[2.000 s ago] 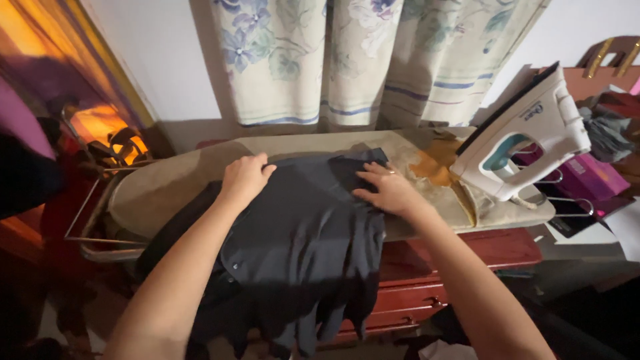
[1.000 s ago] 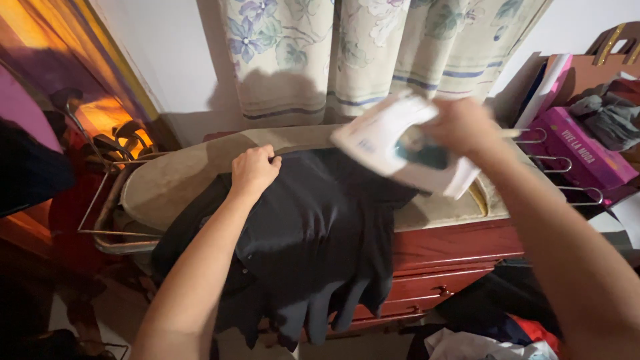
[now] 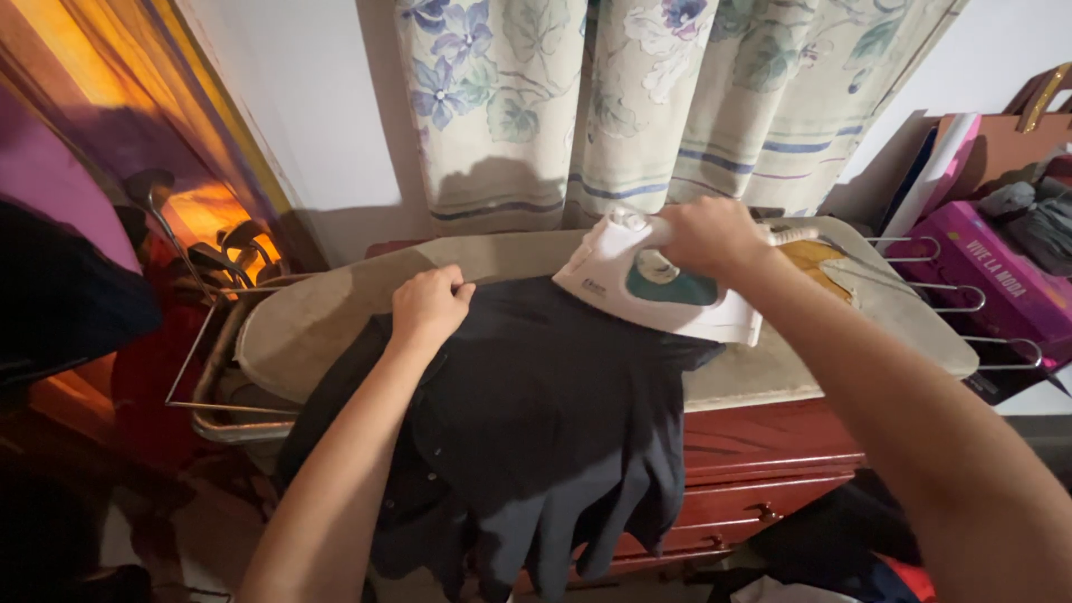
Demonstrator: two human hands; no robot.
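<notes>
A dark buttoned shirt (image 3: 544,402) lies over an ironing board (image 3: 888,335), its lower part hanging off the near edge. My right hand (image 3: 712,234) grips the handle of a white and teal clothes iron (image 3: 603,272), which rests soleplate down along the upper right part of the shirt, its tip pointing left. At the upper left edge of the shirt, my left hand (image 3: 431,310) is closed with the fabric at its fingers; whether cloth is pinched inside cannot be told.
Behind the board hangs a floral curtain (image 3: 502,117). Below stands a red wooden drawer chest (image 3: 770,444). A purple box (image 3: 988,251) is beyond the board's metal rack (image 3: 955,297) at right. Clothes (image 3: 837,536) lie low at the right.
The iron stood upright at the board's right end two seconds ago; my right hand has taken it and brought it onto the shirt. My left hand has stayed by the shirt's upper edge.
</notes>
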